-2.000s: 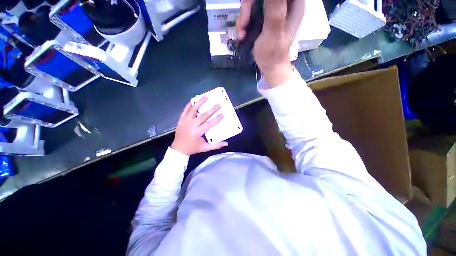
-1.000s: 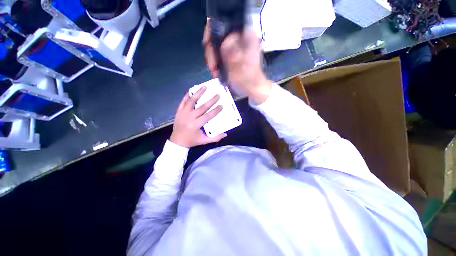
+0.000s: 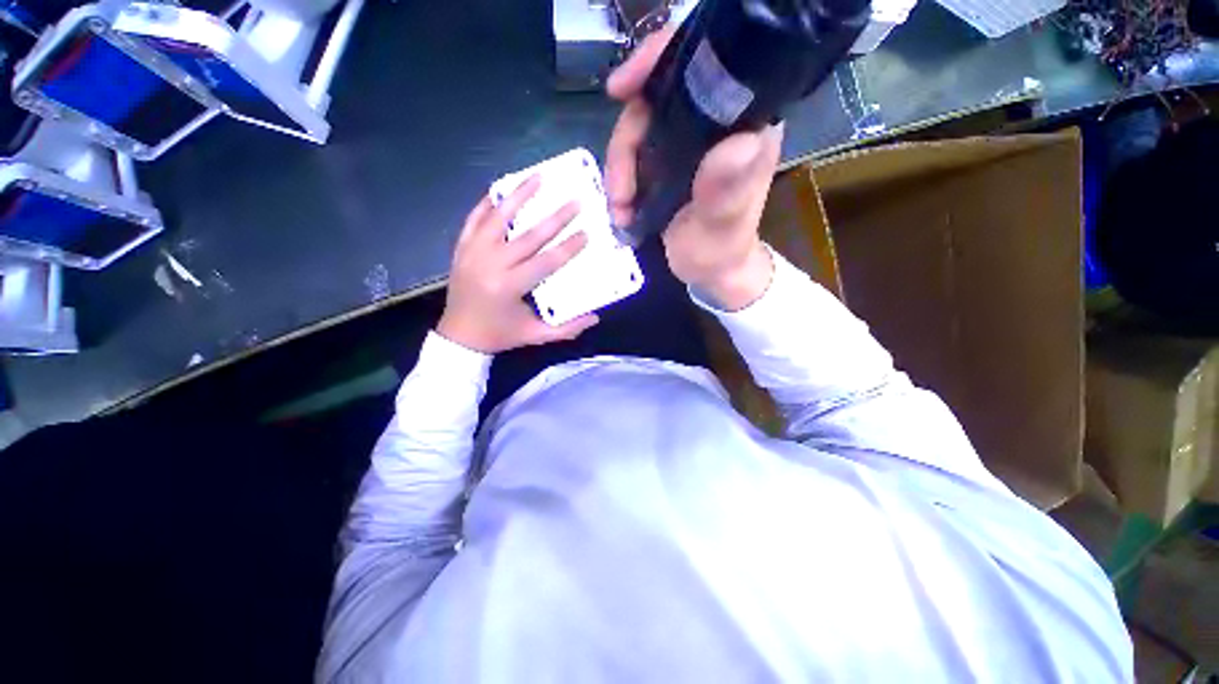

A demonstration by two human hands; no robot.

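A white rounded rectangular housing (image 3: 604, 274) lies at the bench's front edge, plain side up, with small dark holes near its corners. My left hand (image 3: 505, 267) holds it from the left, fingers spread over its face. My right hand (image 3: 709, 201) is closed around a black electric screwdriver (image 3: 729, 94), tilted with its lower end at the housing's right edge. The exact contact point of the tip is too small to tell.
White units with blue-and-black panels (image 3: 120, 87) stand at the left of the dark bench (image 3: 388, 147). A silver-grey box (image 3: 584, 47) is behind the screwdriver. Tangled wires (image 3: 1130, 47) lie at the back right. An open cardboard carton (image 3: 956, 267) is below the bench edge, right.
My right hand has come from the grey box down to the housing with the screwdriver. My left hand still holds the housing. The whole view has shifted somewhat.
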